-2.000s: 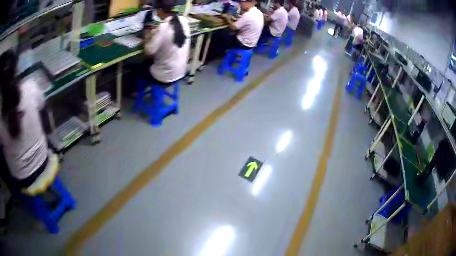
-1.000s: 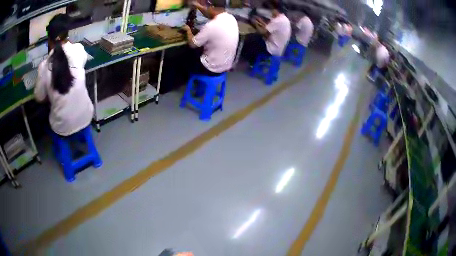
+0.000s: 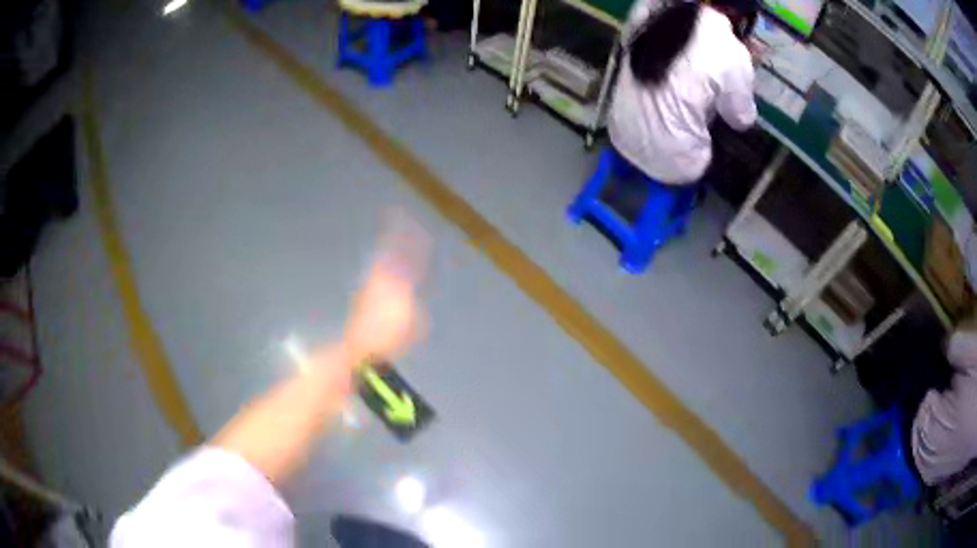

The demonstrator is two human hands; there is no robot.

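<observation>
My left hand (image 3: 391,294) is blurred in the middle of the view, over the grey floor (image 3: 514,396). The bare forearm and pale sleeve come in from the lower left. No object shows in the hand, but the blur hides how its fingers are set. My right hand is not in view. A dark floor sign with a yellow-green arrow (image 3: 392,400) lies just below and right of my left wrist. A dark rounded shape (image 3: 375,533), not clear what, is cut off by the bottom edge.
A yellow floor line (image 3: 536,289) runs diagonally on the right; another (image 3: 123,284) is on the left. A person (image 3: 675,102) sits on a blue stool (image 3: 632,214) at a green-topped bench (image 3: 809,134). Another person is at the right edge, near a blue stool (image 3: 870,466). Dark objects stand at left.
The view has turned, so the benches and seated people now lie to the right. My left hand and forearm have come into view. The arrow sign, seen two seconds ago, shows again.
</observation>
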